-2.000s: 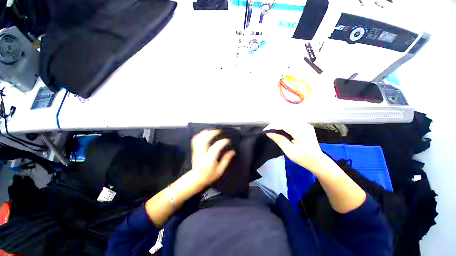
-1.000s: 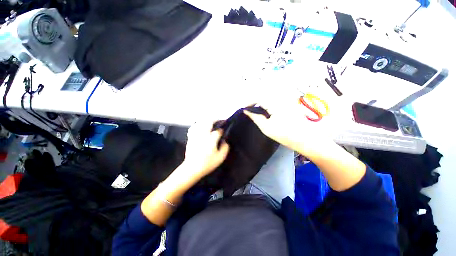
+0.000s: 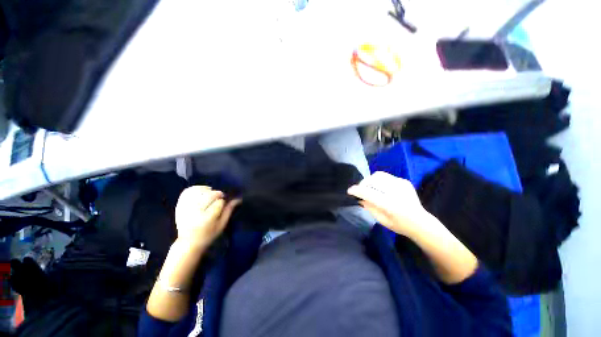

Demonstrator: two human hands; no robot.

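Note:
A black cloth garment piece (image 3: 290,187) is stretched between both hands over my lap, below the table's front edge. My left hand (image 3: 205,214) pinches its left end. My right hand (image 3: 385,201) pinches its right end. The cloth is blurred, so its folds and seams cannot be told. Scissors with orange-red and yellow handle loops (image 3: 375,64) lie on the white table (image 3: 230,85); their blades do not show.
A black garment stack (image 3: 49,66) lies at the table's left. A phone (image 3: 473,54) and a small dark tool (image 3: 402,18) lie at the right. A blue bin (image 3: 461,153) stands right of my lap with black cloth (image 3: 474,224) over it. More black cloth (image 3: 99,263) hangs at left.
The garment piece has moved from the table edge down over the lap, and the hands have moved apart, spreading it sideways. The view has tilted down, leaving the sewing machine head mostly out of frame.

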